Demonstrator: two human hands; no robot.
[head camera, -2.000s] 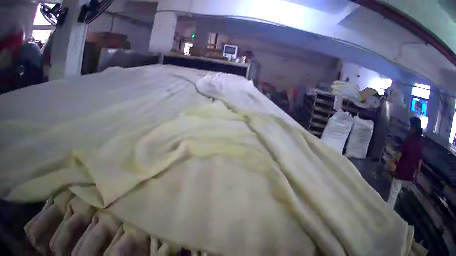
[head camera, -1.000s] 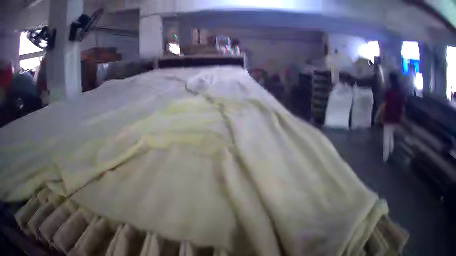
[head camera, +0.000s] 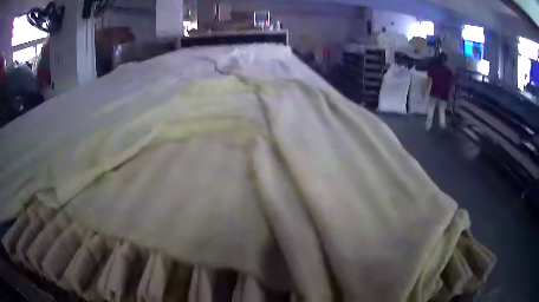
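A huge cream to pale yellow-green cover cloth (head camera: 195, 194) lies wrinkled over the load right in front of me and stretches away to the far end. Long folds run lengthwise to the right of its middle. Below its near edge, a row of beige folded pieces (head camera: 115, 268) shows along the bottom left, and more beige folded ends show at the lower right corner. Neither my left hand nor my right hand is in the picture. The rack under the load is mostly hidden.
A person in a dark red top (head camera: 440, 85) stands on the grey floor (head camera: 425, 141) at the right. White sacks (head camera: 394, 89) stand beside a shelved rack (head camera: 372, 76). Long racks (head camera: 496, 121) line the right side. A pillar (head camera: 77, 50) and wall fans (head camera: 46, 17) are at the left.
The view has tilted down and levelled, so more of the folded pieces shows at the near edge. The person in the dark red top appears farther off. The cover lies much the same.
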